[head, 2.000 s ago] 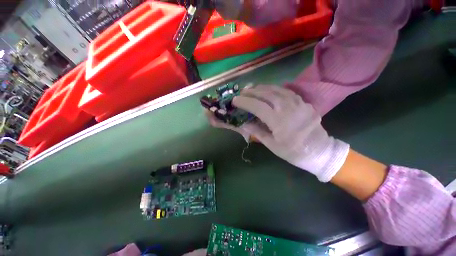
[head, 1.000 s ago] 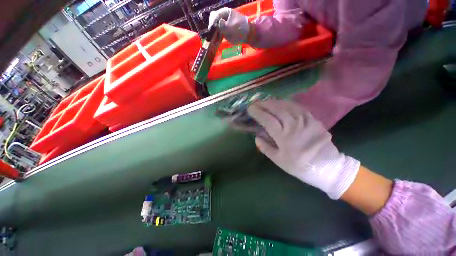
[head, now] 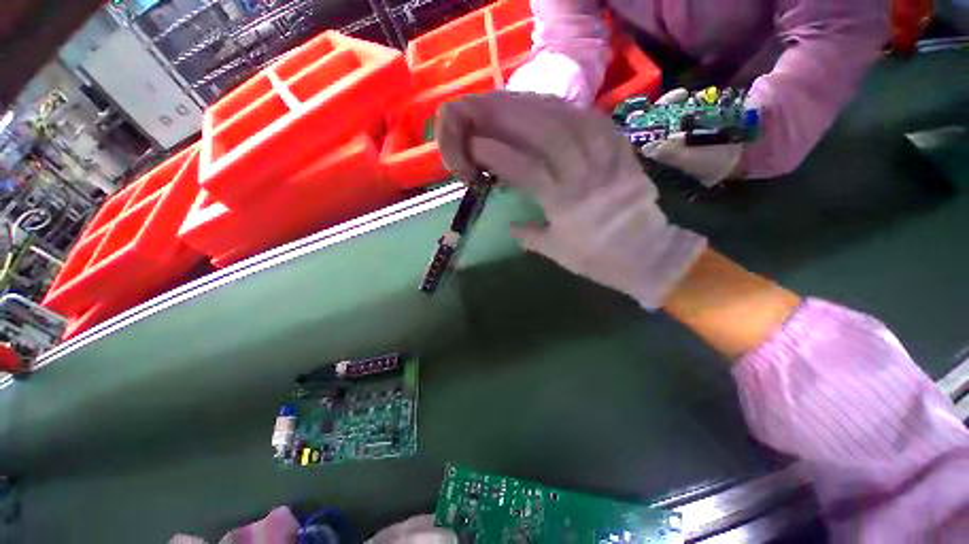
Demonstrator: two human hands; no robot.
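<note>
My right hand (head: 579, 186), in a white glove, holds a circuit board (head: 457, 236) by its upper end. The board hangs nearly edge-on above the green belt, its dark connector strip showing. My left hand (head: 414, 531), also gloved, is cut off by the bottom edge and holds a green board (head: 531, 512) with its flat solder side up. Another circuit board (head: 356, 412) lies component side up on the belt, with a white and blue connector at its left. The fingertips of my left hand are hidden.
A coworker in pink across the belt (head: 213, 372) holds a component-side-up board (head: 691, 119) in a gloved hand. Red divided trays (head: 303, 101) are stacked beyond the belt's pale rail. A metal rail (head: 749, 515) runs at the lower right. A dark flat object (head: 930, 159) lies at the far right.
My right hand has let go of the board now in the coworker's hand. It has moved up and left and taken the edge-on board the coworker held. My left hand still holds its board.
</note>
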